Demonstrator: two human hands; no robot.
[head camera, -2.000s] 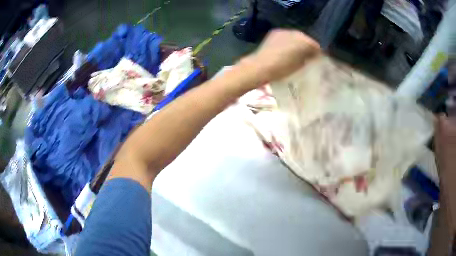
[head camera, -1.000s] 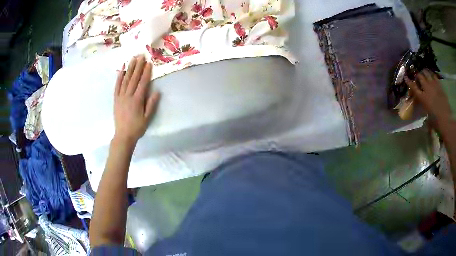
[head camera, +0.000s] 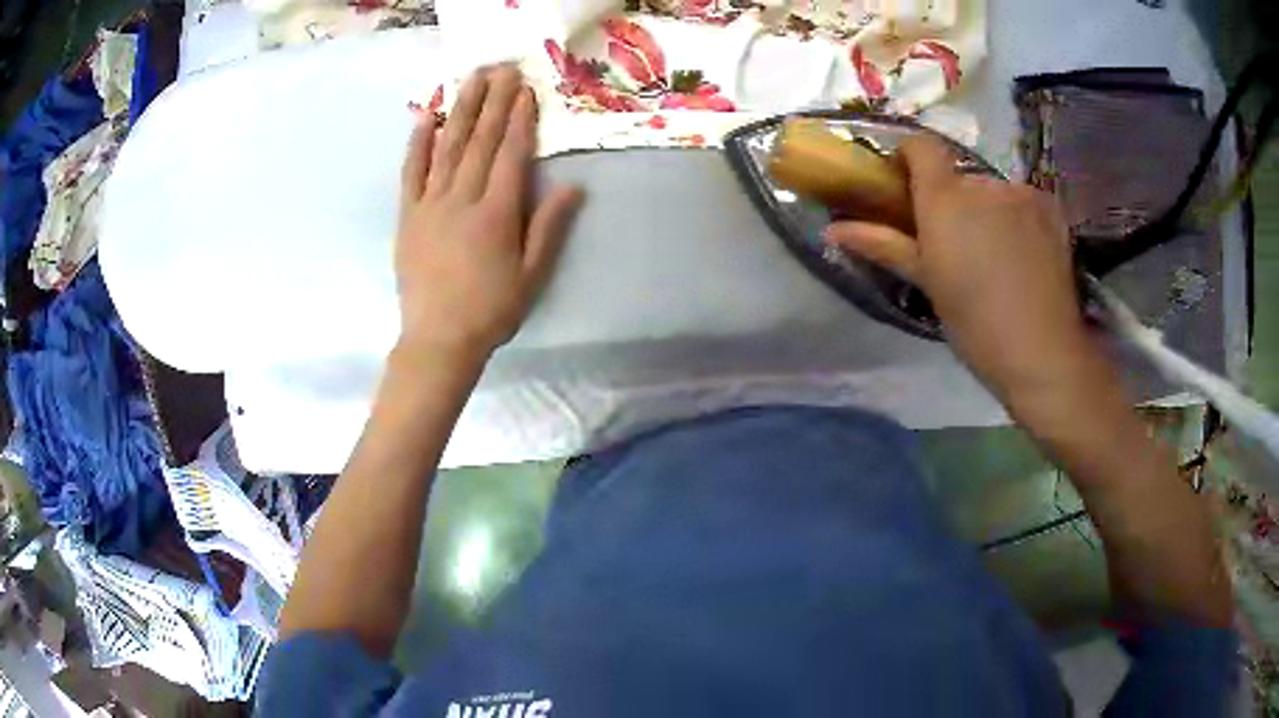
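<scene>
The cream floral dress lies across the far side of the white padded board, its near edge running left to right. My left hand lies flat, palm down, fingertips on the dress edge at its left part, thumb apart. My right hand is closed round the wooden handle of the steam iron. The iron's tip points left. It is at the right part of the dress edge, partly over the bare board. The picture does not show clearly whether it touches the cloth.
The dark iron rest pad lies at the right end. A pale hose and black cord trail right from the iron. Blue garments, a small floral bundle and white hangers are at the left.
My right hand has brought the iron from the rest pad leftward to the dress edge. My left hand, raised with the dress at first, came down flat and stays at the dress edge.
</scene>
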